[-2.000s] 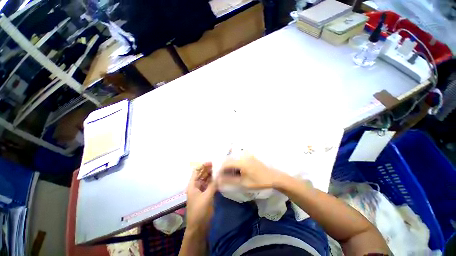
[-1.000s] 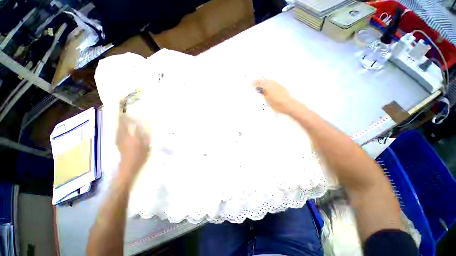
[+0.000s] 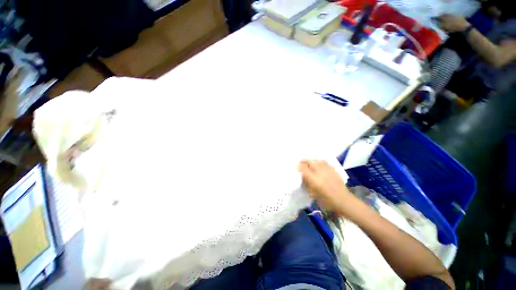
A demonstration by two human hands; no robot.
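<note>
The cream-white garment (image 3: 186, 164) lies spread over the table, its eyelet hem hanging along the near edge by my lap. Small flowers show faintly on it. Its upper end is bunched at the far left. My right hand (image 3: 323, 184) is closed on the garment's right edge, just above the hem. Of my left hand (image 3: 100, 284) only a small patch shows at the bottom left edge beside the cloth; its fingers are hidden. Dark thread snips (image 3: 332, 98) lie on the table beyond the garment.
Clipboard with papers (image 3: 27, 226) at left. Boxes (image 3: 319, 24), a clear bottle (image 3: 346, 59), a power strip (image 3: 393, 62) and a red basket (image 3: 407, 31) at the far right. Blue basket (image 3: 435, 170) with cream cloth beside my right arm. Another person's arm (image 3: 486, 45) at upper right.
The garment went from bunched near my lap to spread over the table. The snips now lie on the table. My right hand moved down to the garment's near right edge; my left dropped almost out of view.
</note>
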